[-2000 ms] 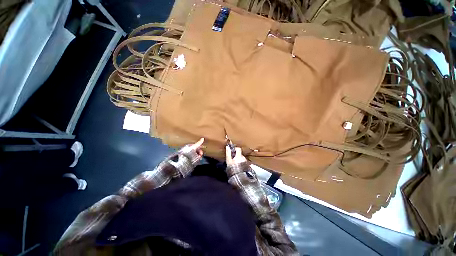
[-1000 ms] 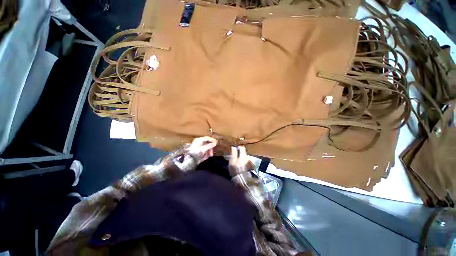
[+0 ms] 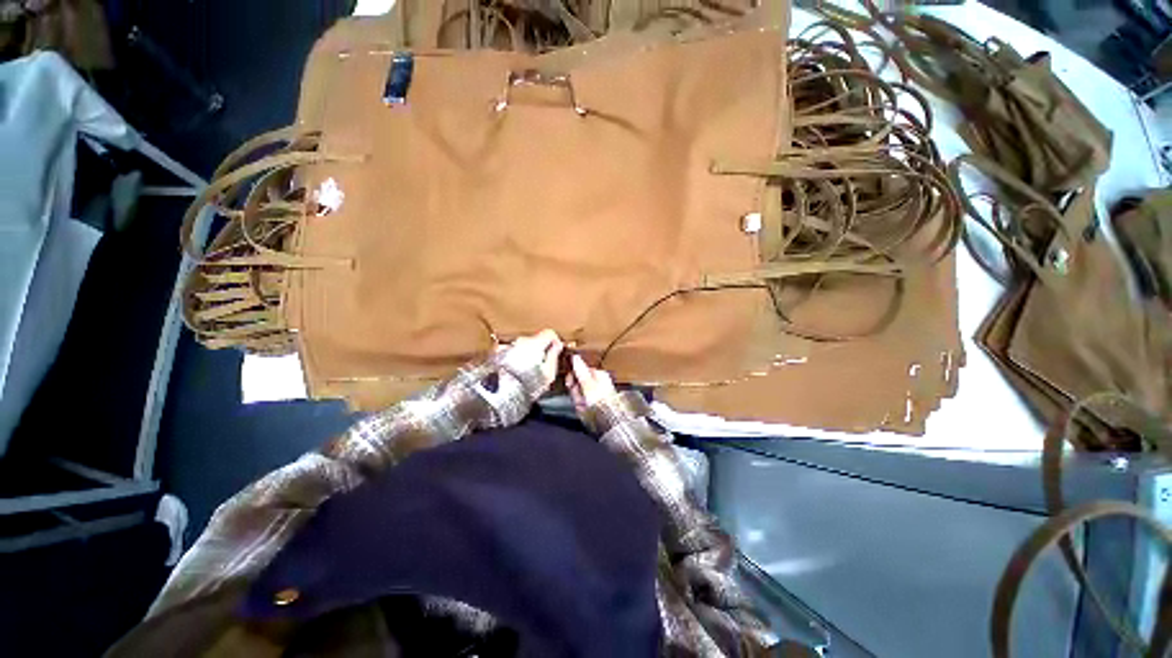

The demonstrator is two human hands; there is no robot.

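Observation:
A tan tote bag lies flat on top of a stack, its near edge towards me. My left hand holds the bag's near edge around its middle. My right hand is close beside it at the same edge, fingers bent; what its fingers hold is too small to tell. A thin dark cord curves from near my right hand over the bag to the right. A brown closure tab shows at the far edge, beside a dark label. Handles bunch at the left.
More handles loop at the right of the stack. Loose bags and straps lie beyond it on the white table. Grey metal drawers are at the near right. A white-covered metal-frame rack stands at the left.
The view has shifted, and the bags appear further left. My left hand has come from apart, with a finger extended, to the bag's edge close beside my right hand.

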